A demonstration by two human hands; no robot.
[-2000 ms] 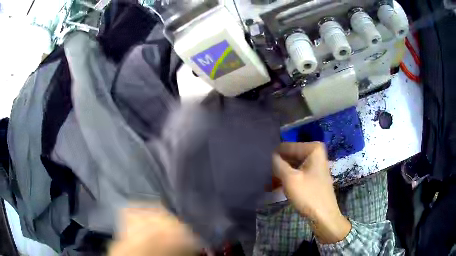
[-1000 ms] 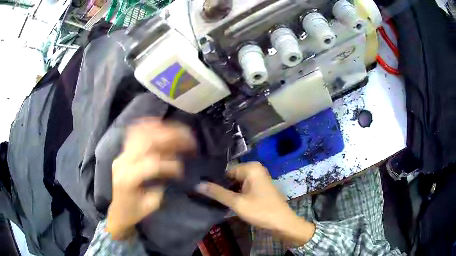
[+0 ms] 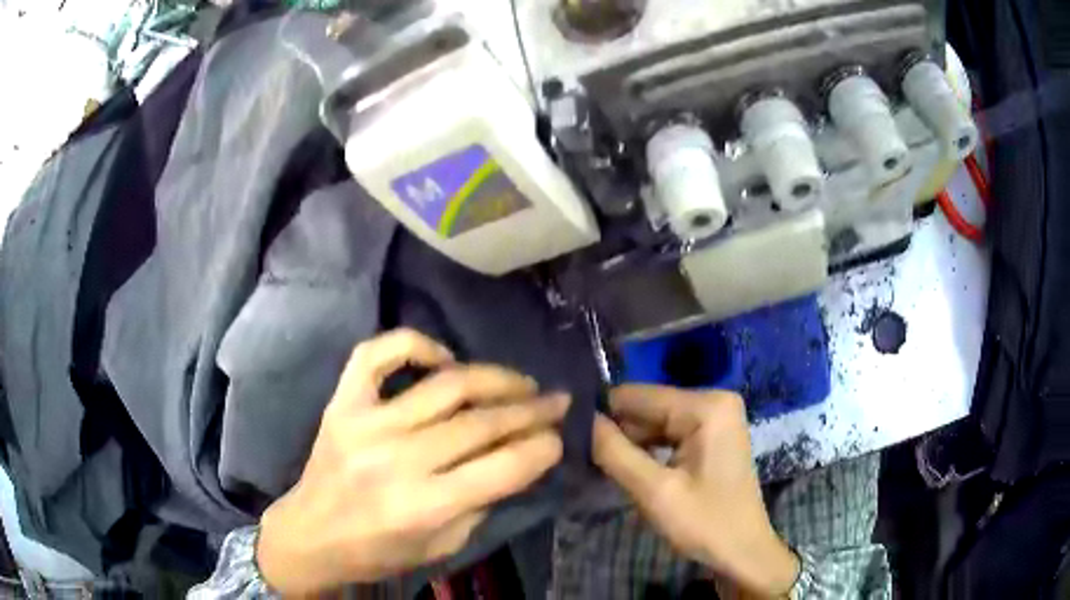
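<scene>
A dark grey cloth piece (image 3: 499, 316) lies under the cream-white head of the overlock machine (image 3: 481, 176), its edge beside the needle area. My left hand (image 3: 428, 457) lies on this cloth with the fingers bent, thumb and forefinger pinching a fold. My right hand (image 3: 692, 469) pinches the cloth's right edge between thumb and forefinger, just below the needle area. The heaped grey garment pieces (image 3: 200, 234) lie to the left, joined with darker cloth. The needle itself is hidden by the machine head.
A blue tray (image 3: 792, 352) with a dark round hole lies below the looper cover (image 3: 757, 275), strewn with black trimmings. Red-orange scissor loops (image 3: 964, 205) show behind the machine's right end. Dark garments (image 3: 1027, 258) hang at the right. Red slats (image 3: 469, 583) show at the bottom.
My left hand has come down from its blurred place above the cloth and now rests on it. My right hand has moved to the cloth's edge near the needle area. The camera view has shifted.
</scene>
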